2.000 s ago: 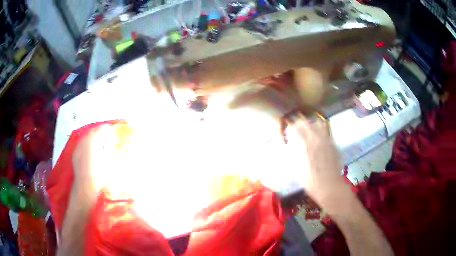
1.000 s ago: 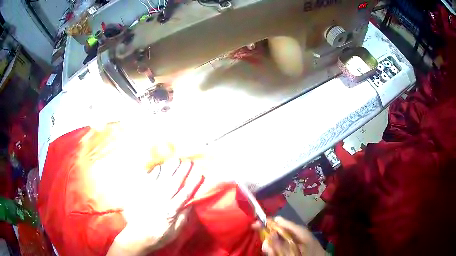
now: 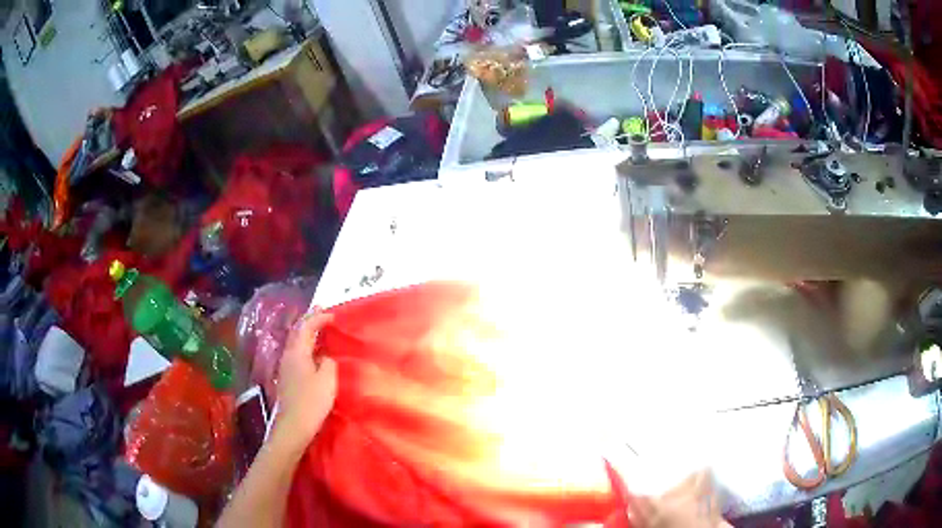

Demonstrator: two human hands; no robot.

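A large red cloth (image 3: 413, 413) lies on the white sewing machine table, partly whitened by glare. My left hand (image 3: 308, 387) grips its left edge. My right hand (image 3: 677, 505) is at the cloth's lower right corner, cut off by the bottom edge and washed out, so its hold is not clear. The presser foot and needle area (image 3: 690, 299) shows in glare under the left end of the sewing machine head (image 3: 785, 227), with no cloth visible under it. Scissors (image 3: 821, 441) with orange-yellow handles lie on the table at the right.
Left of the table are a green bottle (image 3: 170, 325), an orange-red plastic bag (image 3: 186, 428), a white-framed phone (image 3: 251, 418) and heaped red cloth. Behind the machine, a grey tray (image 3: 578, 88) holds spools and white cables. A white lidded container (image 3: 163, 503) stands at lower left.
The view has swung left. The scissors, in my right hand a second ago, now lie on the table. My left hand has moved from the middle of the cloth to its left edge.
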